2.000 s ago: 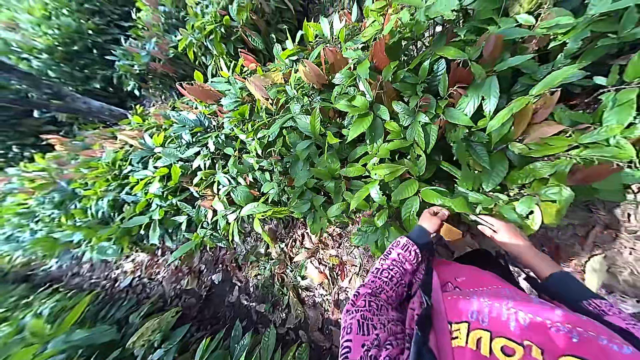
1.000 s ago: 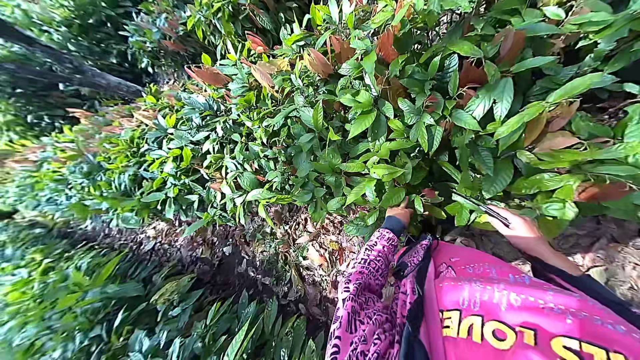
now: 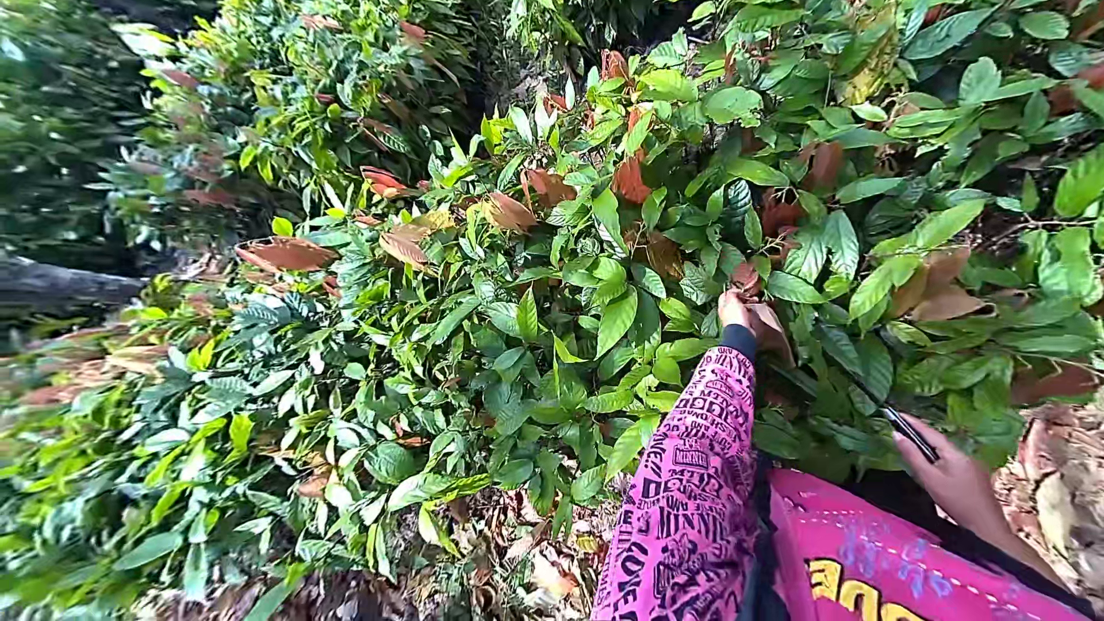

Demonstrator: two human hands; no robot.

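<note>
Dense seedlings with green leaves and reddish-brown leaves stand before me. My left hand, in a pink printed sleeve, reaches in among them with its fingers closed at a brown leaf; the leaves partly hide the fingertips. Lower right, my right hand is closed around the dark handle of a thin tool, perhaps a blade or scissors. The tool points up and left into the foliage, where its far end is partly hidden.
Dry leaf litter covers the ground below the plants and at the right edge. A grey trunk or log lies at the far left. More leafy plants stand behind.
My left hand has moved forward, away from my body and deeper into the plants, and is now at a brown leaf. My right hand still holds the tool. The view has shifted.
</note>
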